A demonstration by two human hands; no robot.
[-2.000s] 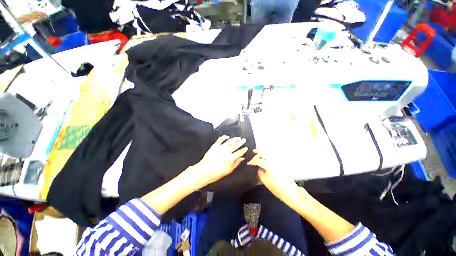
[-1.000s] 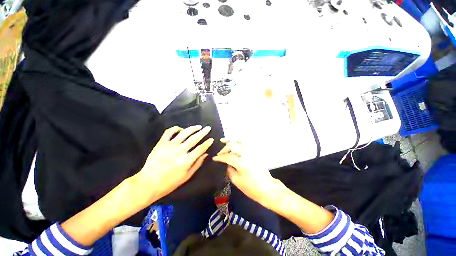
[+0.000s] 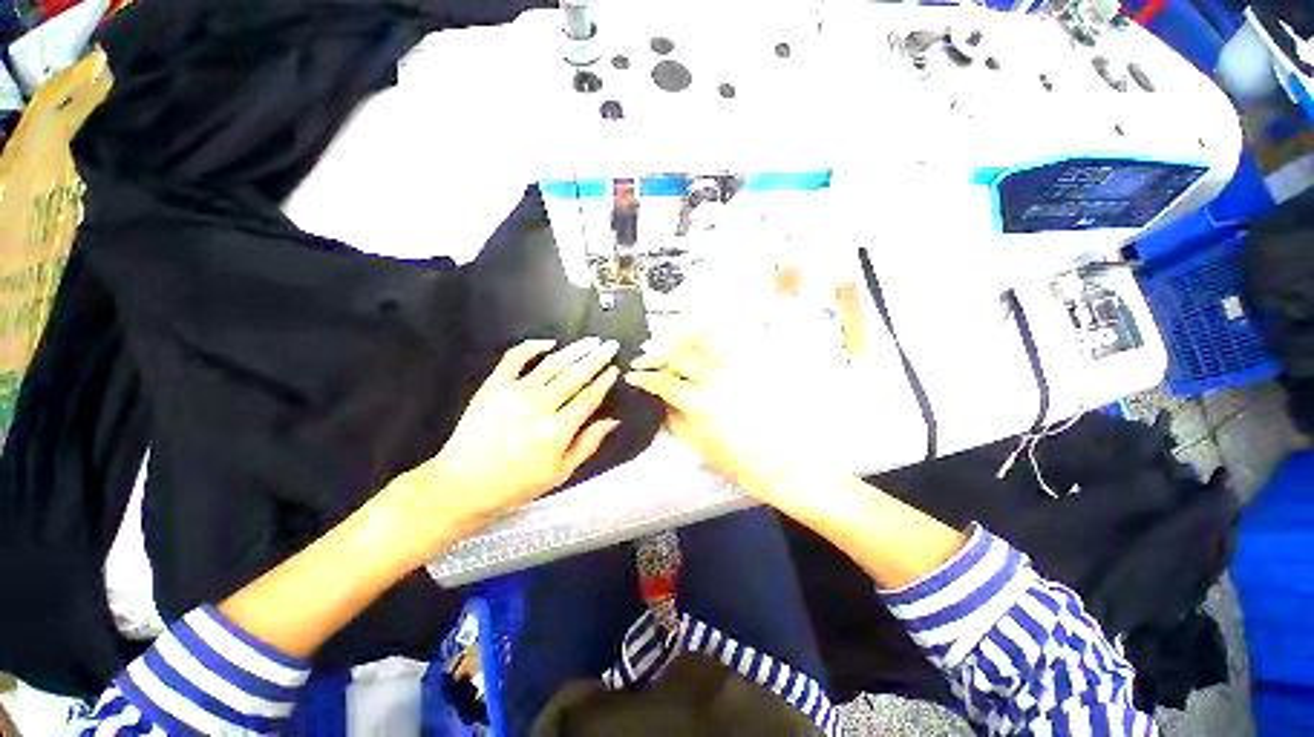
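Observation:
A black garment (image 3: 303, 317) spreads over the white machine table left of the needle and hangs over its front edge. Its narrow end lies under the presser foot (image 3: 617, 274) of the white sewing machine (image 3: 922, 130). My left hand (image 3: 526, 428) lies flat on the garment just in front of the foot, fingers spread and pressing the fabric. My right hand (image 3: 706, 418) is beside it, thumb and fingertips at the garment's right edge near the left fingertips. Whether the right fingers pinch the fabric is hard to tell.
Two black strips (image 3: 896, 353) lie across the table at right. A tape ruler (image 3: 591, 536) runs along the front edge. A black heap (image 3: 1038, 533) with white cords is below the table at right. Blue crates (image 3: 1208, 324) stand at far right. A yellow-brown sheet (image 3: 43, 216) is at far left.
The garment end has moved forward under the foot, and both hands have moved closer to the needle. The ruler edge is now uncovered. The view has shifted closer since the earliest frame.

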